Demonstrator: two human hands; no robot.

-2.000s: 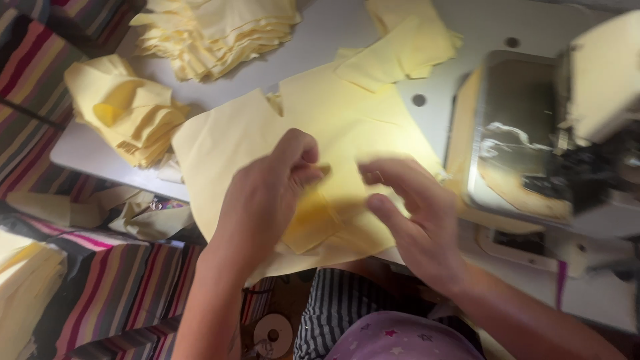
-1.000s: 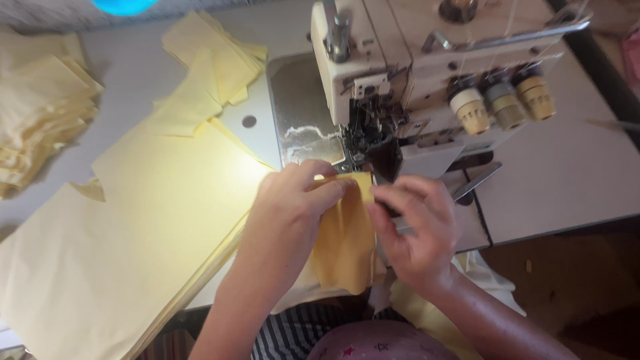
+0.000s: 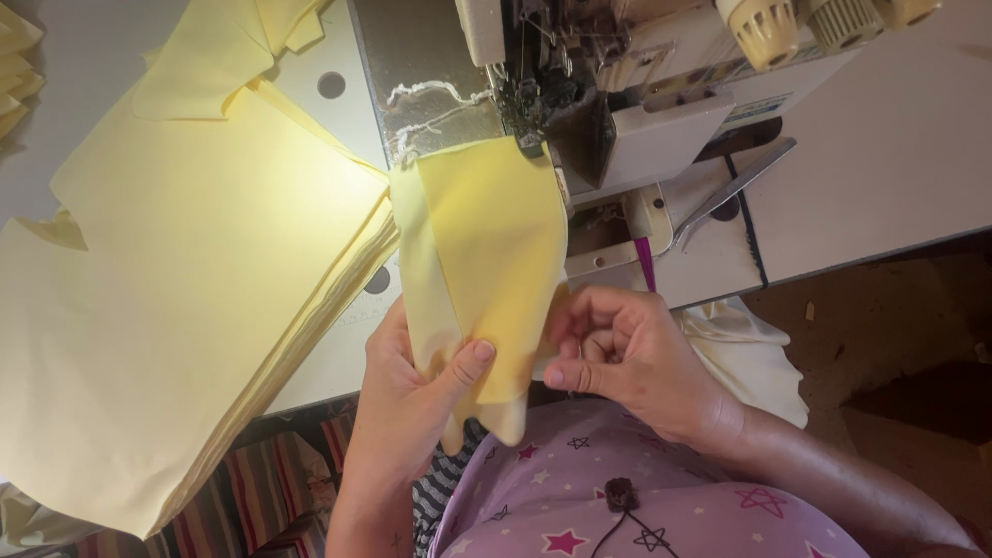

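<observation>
A yellow fabric piece (image 3: 496,232) with a paler strip along its left side runs from the presser foot (image 3: 531,139) of an overlock sewing machine (image 3: 566,70) toward my body. My left hand (image 3: 426,380) grips its lower part, thumb on top and fingers beneath. Beside the cloth's lower right edge is my right hand (image 3: 620,356), fingers curled and slightly blurred; whether it pinches the edge cannot be told. White thread chains (image 3: 438,93) lie on the metal plate left of the foot.
A thick stack of pale yellow cut fabric (image 3: 194,294) covers the table's left side, smaller pieces on top. Metal tweezers (image 3: 732,190) lie right of the machine bed. Pale cloth (image 3: 736,356) hangs below the table edge at right. Thread cones or tension knobs (image 3: 763,31) stand at top right.
The view has swung from the fabric stack to the machine. The yellow piece, held by both hands near the machine one second ago, now lies at the foot, and both hands are lower on it.
</observation>
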